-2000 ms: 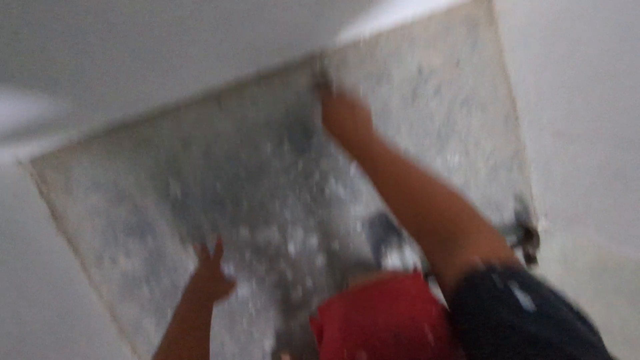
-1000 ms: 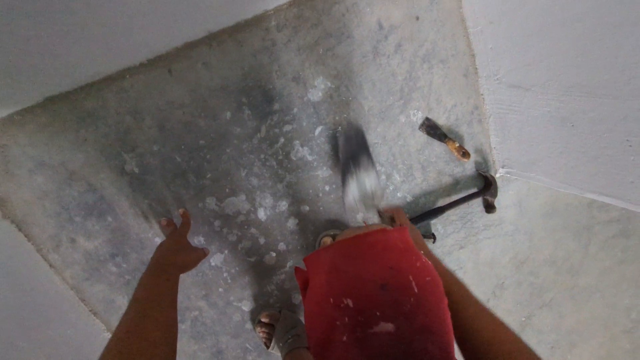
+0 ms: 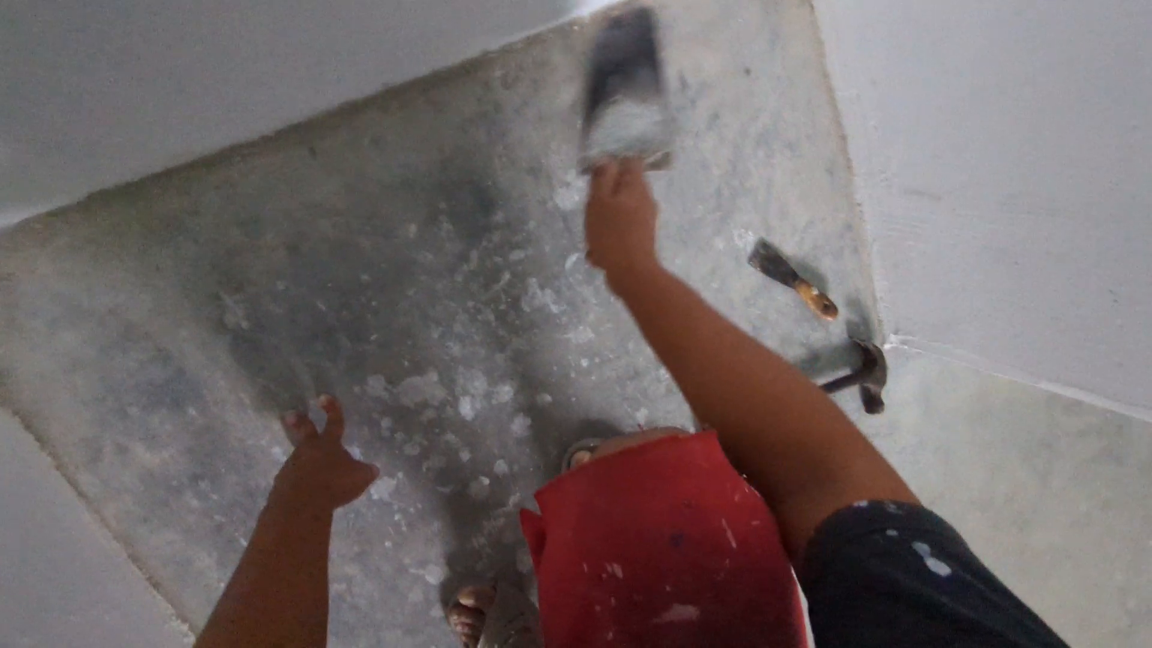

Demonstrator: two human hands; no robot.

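My right hand (image 3: 623, 216) reaches forward toward the far wall, its fingers closed on the near edge of a blurred flat steel trowel blade (image 3: 627, 90) that carries pale grey-white material. Whether a handle lies under the fingers cannot be told. My left hand (image 3: 326, 459) hangs over the floor at the lower left, fingers apart and holding nothing. A putty knife (image 3: 792, 281) with a dark blade and a worn yellow-brown handle lies on the floor to the right of my right forearm. Nearer me lies a claw hammer (image 3: 868, 376), its shaft partly hidden by the arm.
White splatters mark the concrete floor (image 3: 432, 324). Pale walls stand on the far side (image 3: 225, 81), at the right (image 3: 999, 180) and at the lower left (image 3: 54, 540). Below me are a paint-spotted red garment (image 3: 666, 549) and sandalled feet (image 3: 472, 612).
From close to the red garment one second ago, my right hand has moved forward with the flat blade toward the far wall. My left hand stays apart from it, empty.
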